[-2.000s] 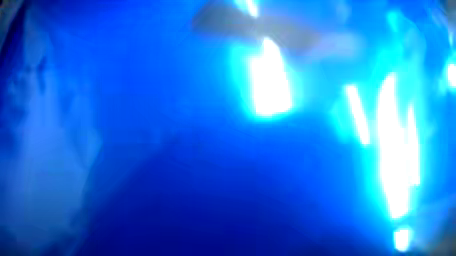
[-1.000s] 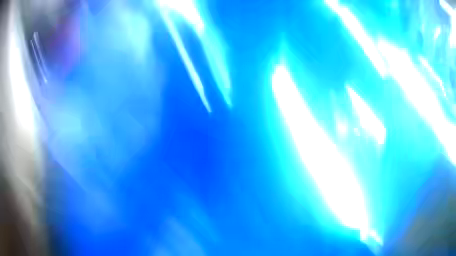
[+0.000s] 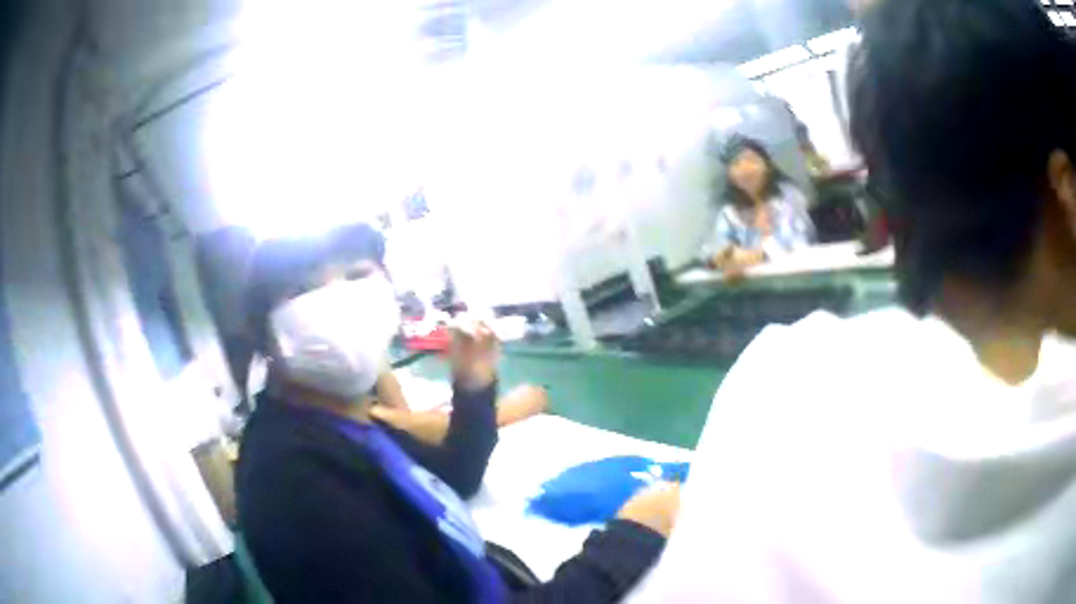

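Note:
Neither of my hands can be made out in the picture. The nearest work thing is a patch of blue film (image 3: 596, 487) lying on the white near ledge (image 3: 519, 454) of the line, with glare on its right part. A hand of a masked person in a dark jacket is at its right edge. The green belt (image 3: 602, 389) runs behind the ledge. The view is tilted and blurred, so small parts cannot be told.
A person in white (image 3: 850, 472) fills the right side, close by. The masked person (image 3: 354, 472) sits at centre left. Another person (image 3: 761, 212) sits far back. A dark ridged tray (image 3: 743, 321) lies on the belt. A pale wall (image 3: 83, 354) stands at left.
Earlier, glossy blue film with strong glare filled nearly the whole picture. Now the view shows the line and several people, with the blue patch small on the ledge.

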